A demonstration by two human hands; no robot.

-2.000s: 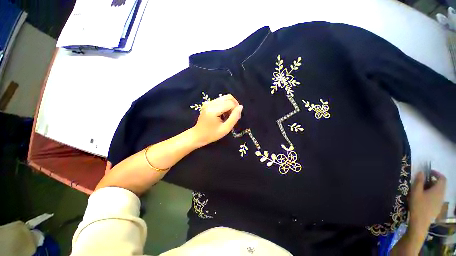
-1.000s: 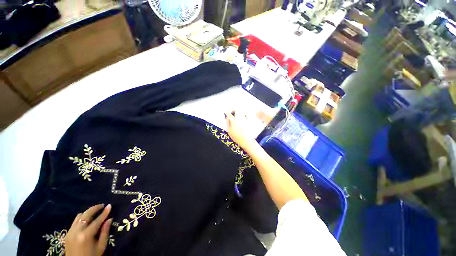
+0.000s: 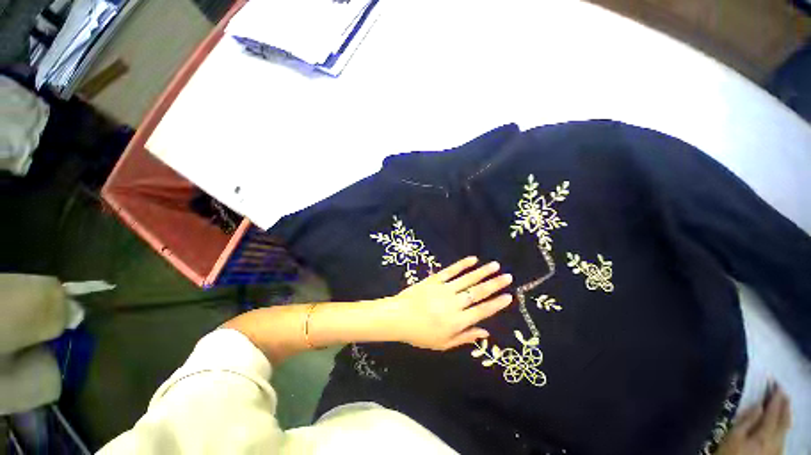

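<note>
The black garment point(image 3: 622, 355) lies spread on the white table, its stand collar toward the back. Cream-gold flowers point(image 3: 536, 214) and a stepped trim line mark its chest. My left hand point(image 3: 449, 307) lies flat on the chest, palm down, fingers apart and holding nothing; it covers part of the trim line. My right hand point(image 3: 760, 427) is blurred and cut off at the bottom right, beside the garment's embroidered edge. A small thin dark shape shows at its fingertips; I cannot tell what it is or whether it is held.
Papers in a blue-edged folder point(image 3: 307, 31) lie at the table's back left. An orange-red crate point(image 3: 169, 218) with dark cloth inside stands by the table's left edge. Pale cloth point(image 3: 31, 342) and green floor show at far left. A black sleeve stretches to the right edge.
The view swung right, then back left. My left hand, earlier with bent fingers at the chest embroidery, now lies flat lower on the chest. My right hand sits low at the right edge again.
</note>
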